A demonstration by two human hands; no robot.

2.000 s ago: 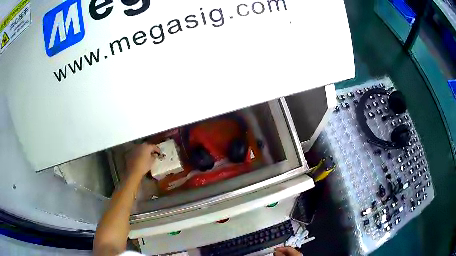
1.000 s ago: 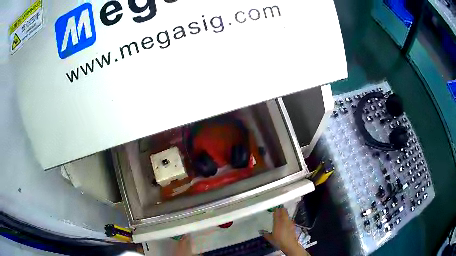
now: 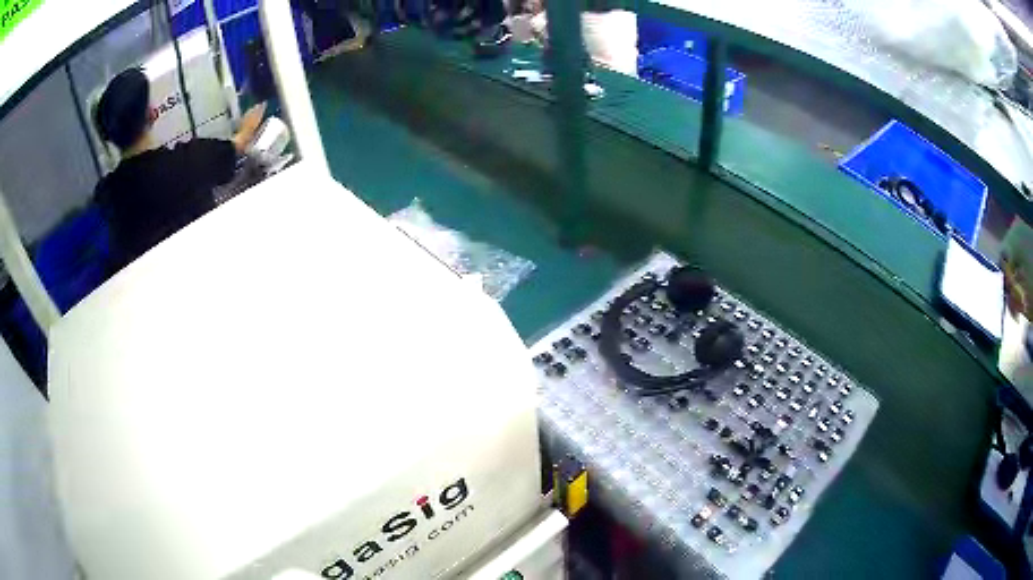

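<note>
The cream-white MegaSig test box (image 3: 295, 385) fills the lower left, its lid down, so its inside is hidden. Part of a green button (image 3: 512, 576) shows at the bottom edge. To its right lies the clear-grey dongle tray (image 3: 634, 465) with rows of tiny black-and-silver pieces. A black headset (image 3: 625, 360) lies on the tray's far part, its two round ear pads towards the right. Neither my left hand nor my right hand is in the picture.
A clear plastic bag (image 3: 487, 258) lies behind the box on the green bench (image 3: 397, 147). A person in dark clothes (image 3: 159, 176) is at the upper left. Green shelf posts (image 3: 566, 125) stand beyond the tray. A blue bin (image 3: 923, 176) holding dark headset parts is at the upper right.
The view has swung right and up. The lid, raised before over the red nest with a headset, is now down. Both hands, last at the box front, have left the picture.
</note>
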